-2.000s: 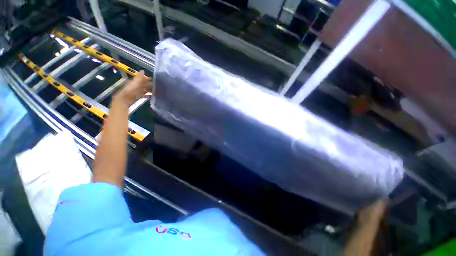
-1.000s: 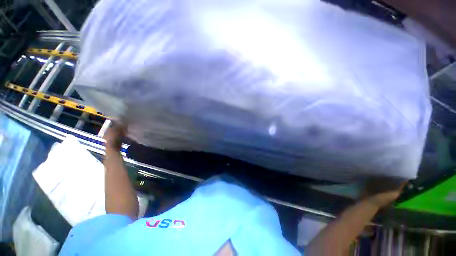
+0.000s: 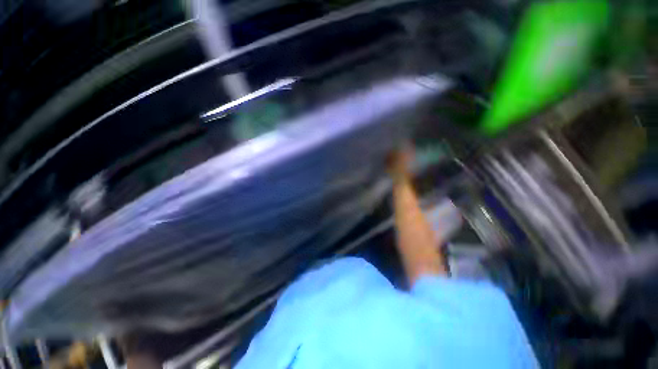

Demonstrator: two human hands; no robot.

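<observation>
The picture is badly blurred. A large television set in a whitish, shiny bag (image 3: pixel 238 216) lies slanted across the view, from the lower left up to the upper right. My right hand (image 3: pixel 398 160) is small and blurred at the lower side of the set's right part; its grip cannot be made out. A blurred bit of my left forearm shows at the bottom left edge, by the set's lower side. My left hand (image 3: pixel 133 333) is dark and mostly lost there, and its fingers cannot be told.
A bright green screen (image 3: pixel 545 65) stands at the upper right. Long whitish wrapped pieces (image 3: pixel 555 223) lie in a tray at the right. A curved metal rail (image 3: pixel 159 90) and a pale post (image 3: pixel 211 29) are beyond the set. A bit of yellow roller strip (image 3: pixel 76 354) shows at the lower left.
My view has swung to the right. The bagged set now shows narrower and slants up to the right, my left hand has dropped to the bottom edge, and the green screen has come into fuller view.
</observation>
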